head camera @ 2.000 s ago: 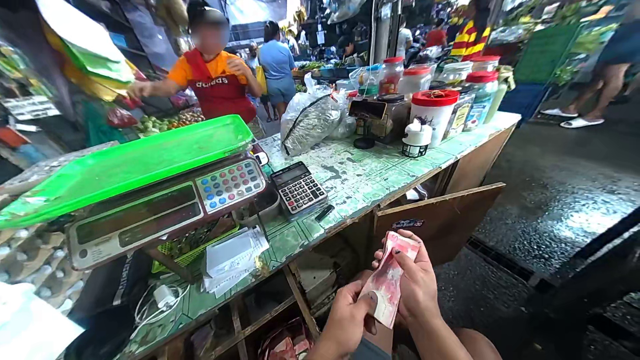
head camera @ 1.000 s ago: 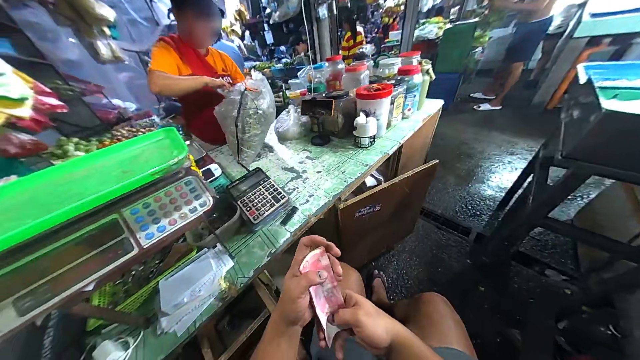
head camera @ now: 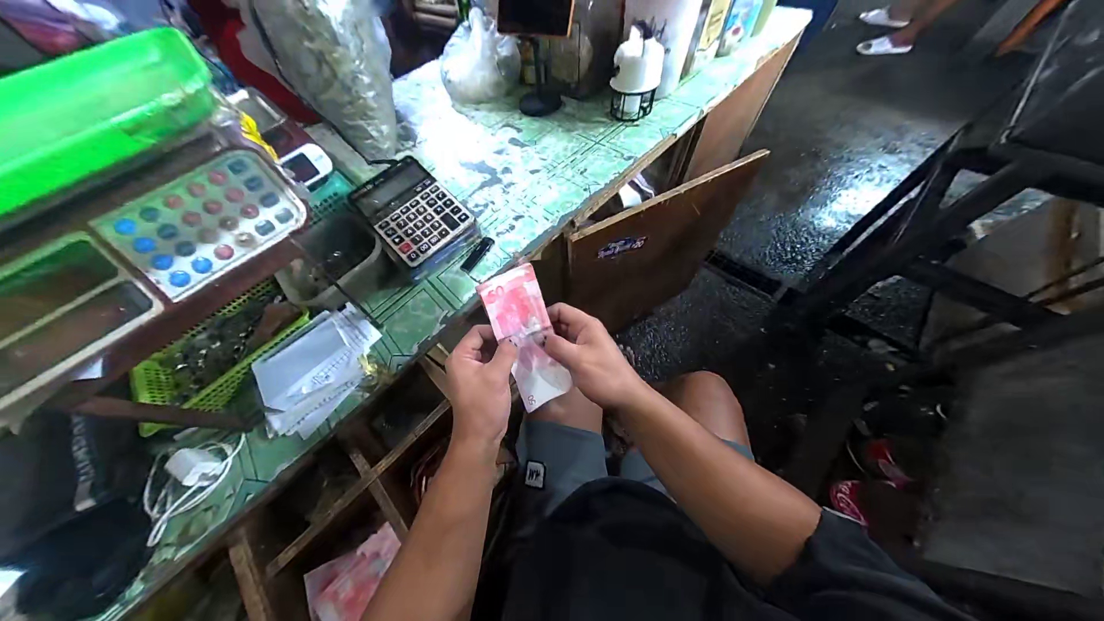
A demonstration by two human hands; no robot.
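A red and white banknote (head camera: 520,302) is spread out lengthwise above my lap, its far end near the counter edge. My left hand (head camera: 485,371) pinches its left side between thumb and fingers. On the opposite side, my right hand (head camera: 591,354) pinches it at about the same height. Whether it is one note or several cannot be told. Beyond the note, a black marker cap or small black object (head camera: 478,254) lies by a desk calculator (head camera: 418,216) on the green tiled counter. More red notes (head camera: 354,573) lie in a compartment below the counter.
At left stand a weighing scale (head camera: 203,222) with a green tray (head camera: 103,112), a green basket (head camera: 220,358), papers (head camera: 310,366) and a white charger with cable (head camera: 194,467). A wooden panel (head camera: 660,241) juts from the counter. Filled plastic bags (head camera: 332,69) stand behind the calculator.
The note, bent between my hands a second ago, is now spread out more. The view has tilted down and come closer to the counter. The person across the counter is mostly out of view.
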